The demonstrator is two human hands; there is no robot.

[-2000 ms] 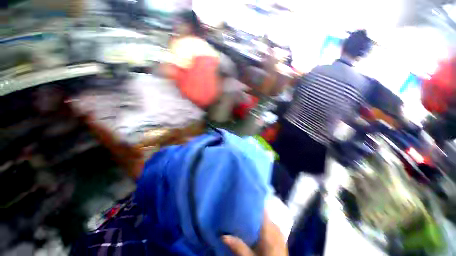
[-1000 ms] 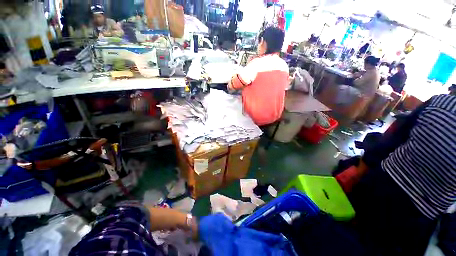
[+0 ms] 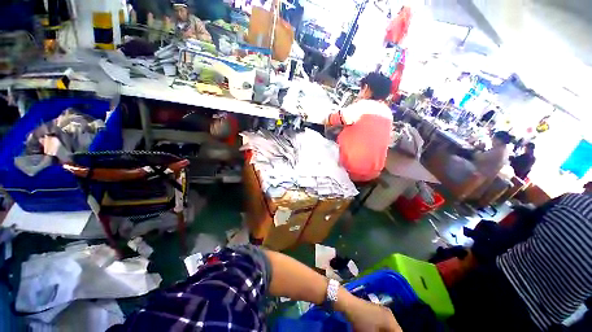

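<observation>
My left hand reaches in from the lower left, in a plaid sleeve and with a light band on the wrist. It is over the near side of a blue plastic basket at the bottom. Its fingers are cut off by the frame's lower edge, so its grip cannot be seen. Royal-blue cloth lies just below the wrist, partly cut off. Dark cloth is in the basket beside the hand. My right hand is out of the picture.
A green stool touches the basket area. A person in stripes is at right. Cartons piled with pale pieces stand ahead, near a person in orange-pink. A chair and blue bin are left.
The blue garment, held up large earlier, is now low at the bottom edge, mostly out of sight. My left arm has moved right and down over the basket. The view has swung left.
</observation>
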